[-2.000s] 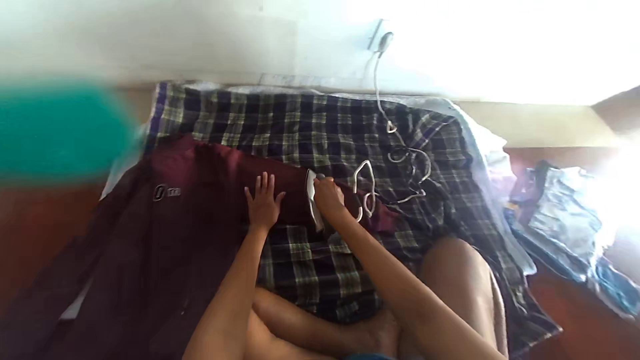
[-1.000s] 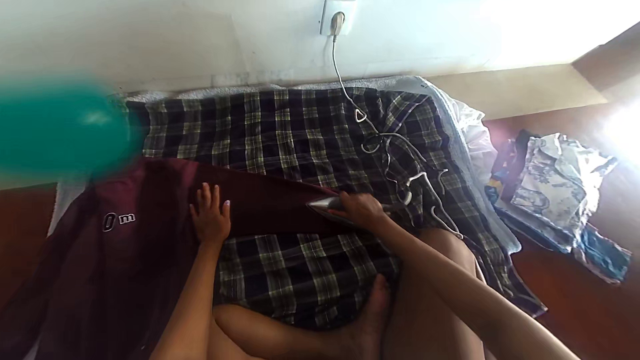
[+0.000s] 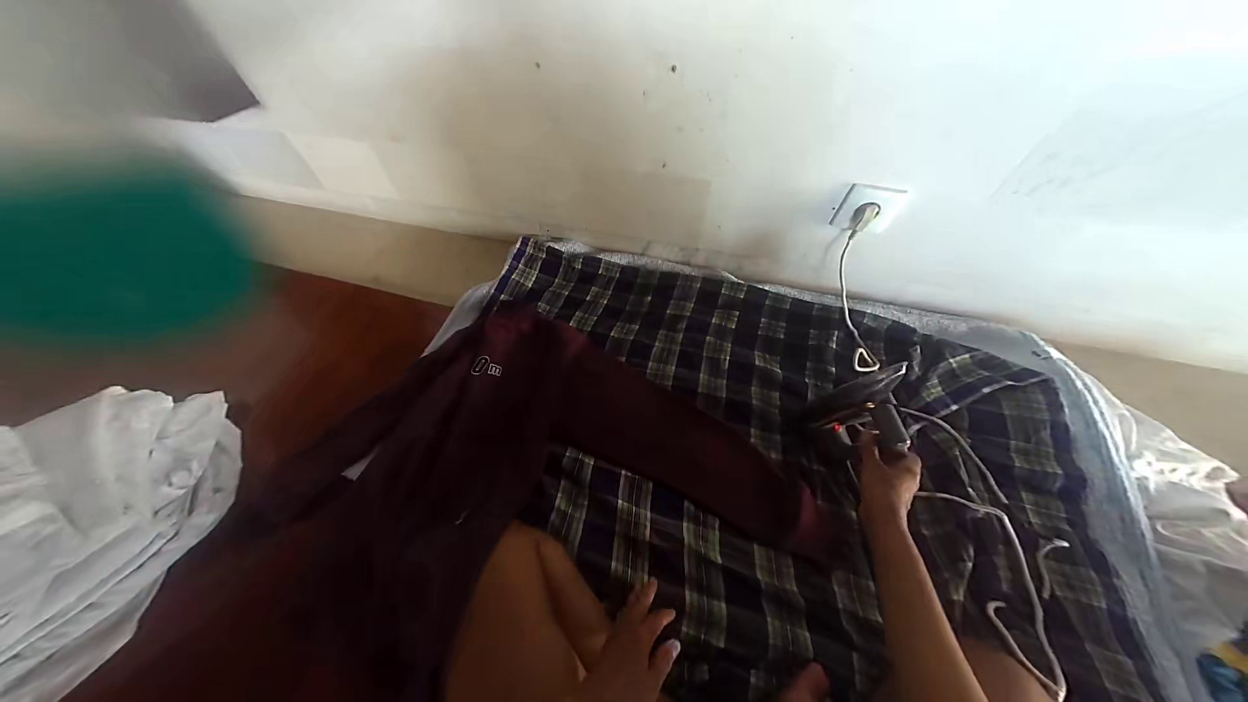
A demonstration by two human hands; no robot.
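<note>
My right hand point(image 3: 889, 480) grips the handle of a clothes iron point(image 3: 863, 405), which is tilted with its soleplate facing away from me, beyond the cuff of a maroon long-sleeved garment point(image 3: 673, 444). A small red light glows on the iron. The garment's sleeve lies stretched across a dark plaid cloth point(image 3: 682, 322), while its body drapes toward the left and my leg. My left hand point(image 3: 643, 639) is near my leg, over the plaid cloth's near part, with fingers apart and nothing held. A white cord point(image 3: 1014, 536) loops at the right of the iron.
The cord's plug sits in a wall socket point(image 3: 866, 209) behind the cloth. White fabric point(image 3: 107, 507) lies at the left on the reddish floor point(image 3: 361, 327), and more white fabric point(image 3: 1185, 478) at the right edge. A blurred green shape point(image 3: 117, 249) covers part of the upper left.
The iron has come off the sleeve, raised and tilted in my right hand. My left hand has left the sleeve and moved back toward my leg. The view has swung left.
</note>
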